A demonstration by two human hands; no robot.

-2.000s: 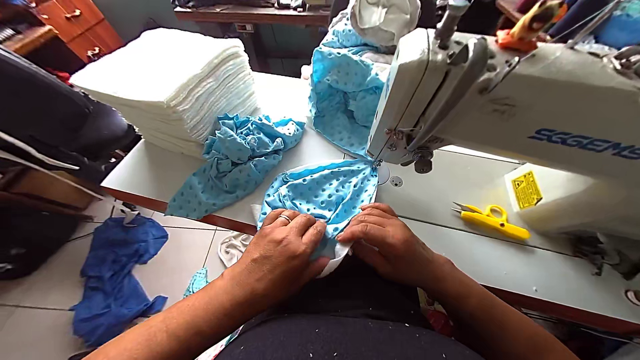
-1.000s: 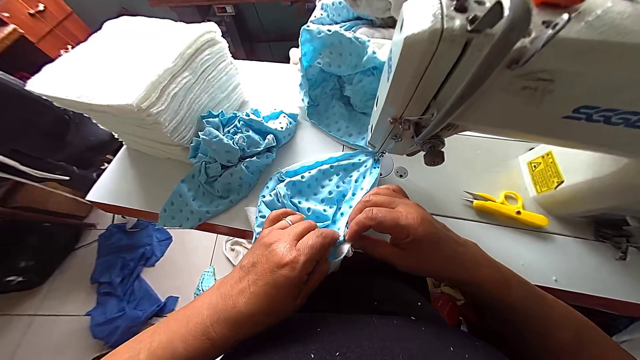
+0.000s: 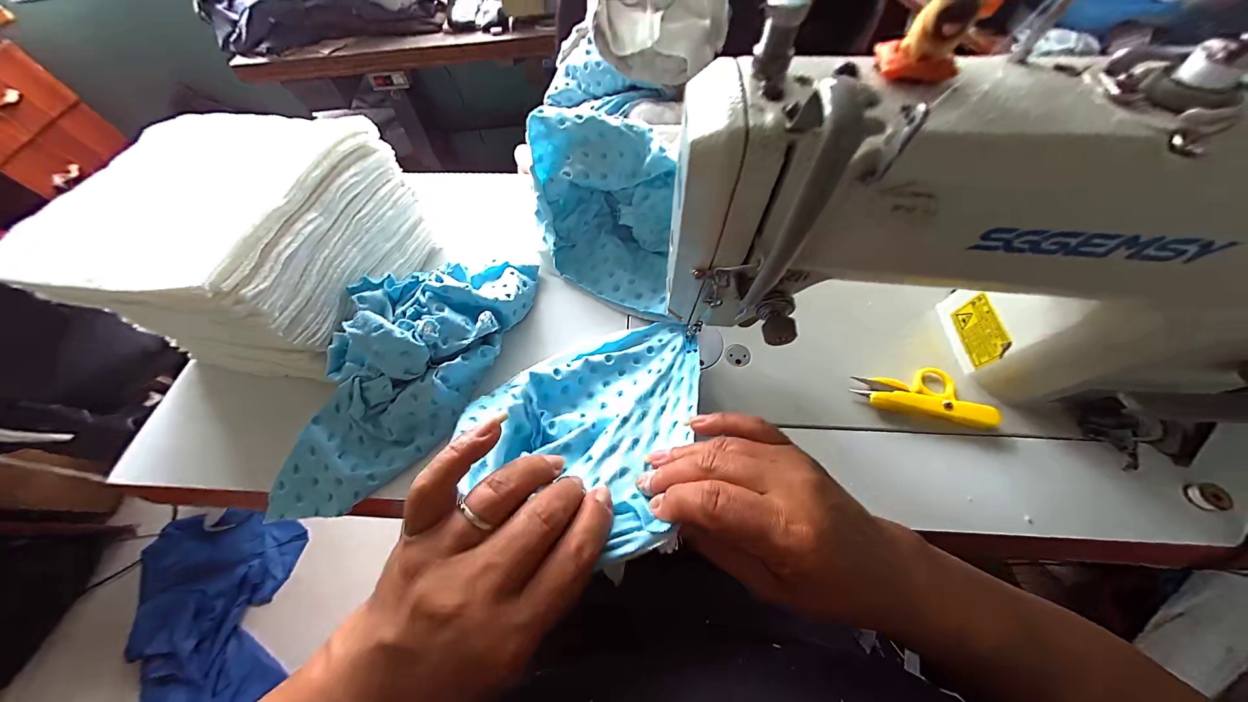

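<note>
A light blue dotted fabric piece [image 3: 604, 400] runs from the needle area of a white Gemsy sewing machine [image 3: 936, 185] down to my hands. My left hand [image 3: 507, 546], with a ring on one finger, lies on the fabric's lower left part, fingers bent over it. At the right edge, my right hand [image 3: 751, 497] grips the fabric, its thumb hidden. More of the dotted fabric [image 3: 604, 214] stands bunched behind the machine's needle end. A crumpled dotted piece [image 3: 419, 361] lies to the left, partly over the table's front edge.
A tall stack of white cloth squares [image 3: 214, 224] stands at the left of the white table [image 3: 224, 419]. Yellow thread snips [image 3: 926, 398] lie right of the needle, near a whitish block with a warning label [image 3: 1014, 341]. Dark blue cloth [image 3: 210, 604] lies on the floor at lower left.
My left hand has spread its fingers and lies flatter over the fabric. My right fingers have shifted along its right edge. The fabric between the needle and my hands is now drawn into straight folds.
</note>
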